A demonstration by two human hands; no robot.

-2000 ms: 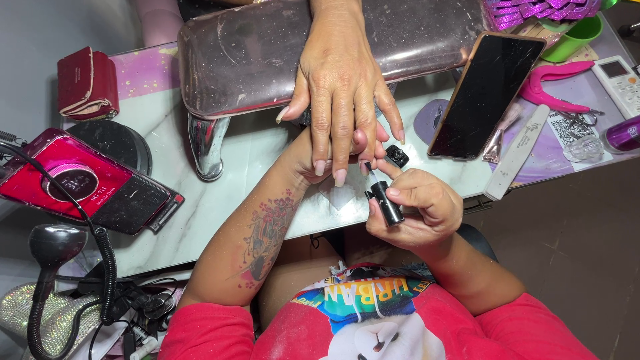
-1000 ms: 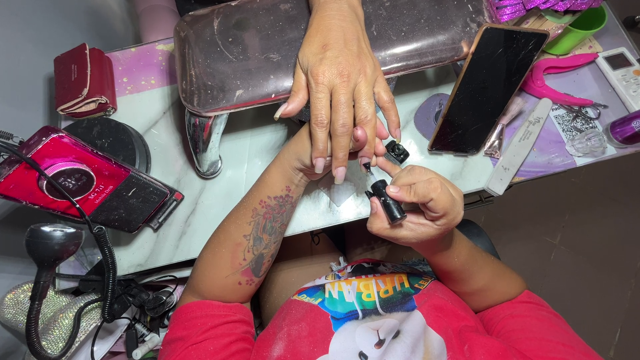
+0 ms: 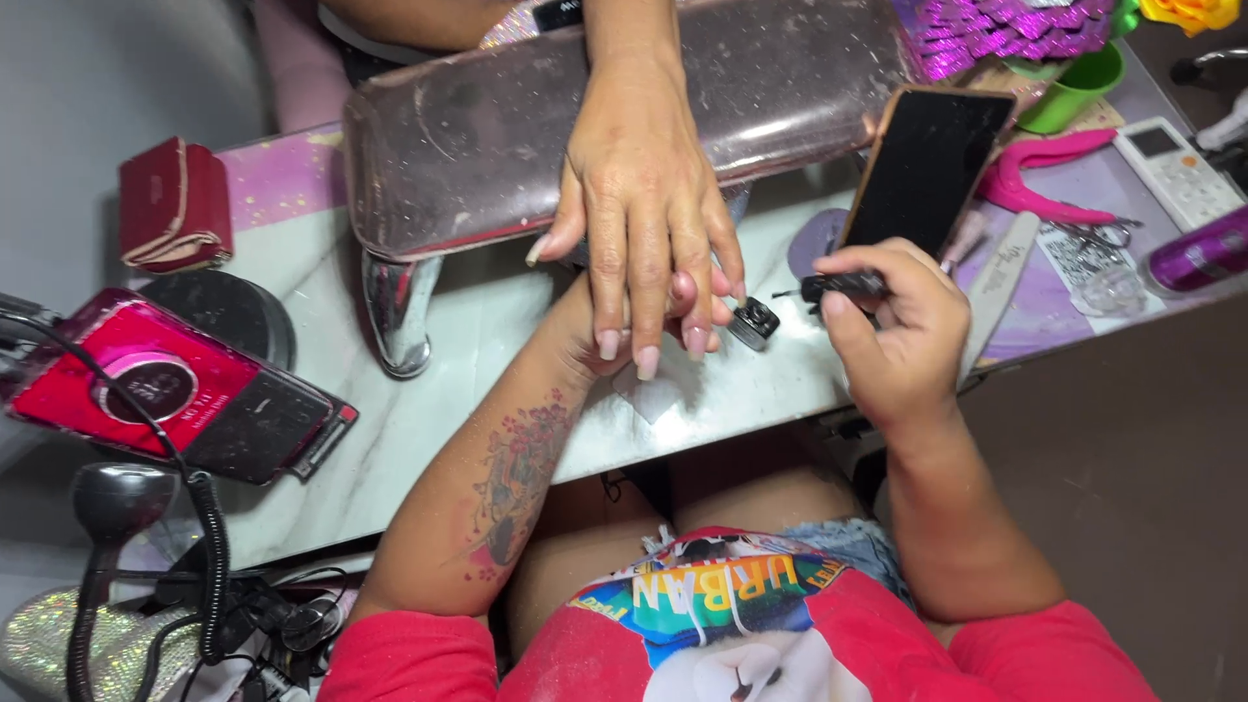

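The other person's hand [image 3: 648,195] lies palm down over my left hand [image 3: 687,302], which holds its fingers from beneath; most of my left hand is hidden. Between thumb and fingers my right hand [image 3: 902,322] grips the black cap of a nail polish brush [image 3: 843,286], its bristle tip pointing left, clear of the nails. A small black-topped glass jar [image 3: 753,324] stands on the table just beside the fingertips, between my two hands. The other person's wrist rests across a dark, plastic-covered armrest [image 3: 468,146]. Their nails look long and pale.
A smartphone [image 3: 926,166] leans behind my right hand. Beyond it are a nail file [image 3: 1004,273], a pink U-shaped item [image 3: 1048,175], a white remote [image 3: 1178,174] and a green cup [image 3: 1077,90]. At left are a red wallet [image 3: 175,203], a red-and-black device [image 3: 175,385] and coiled cable [image 3: 213,565].
My right hand has moved right and up with the brush, away from the other person's fingertips. The hand held by my left hand stays in about the same place.
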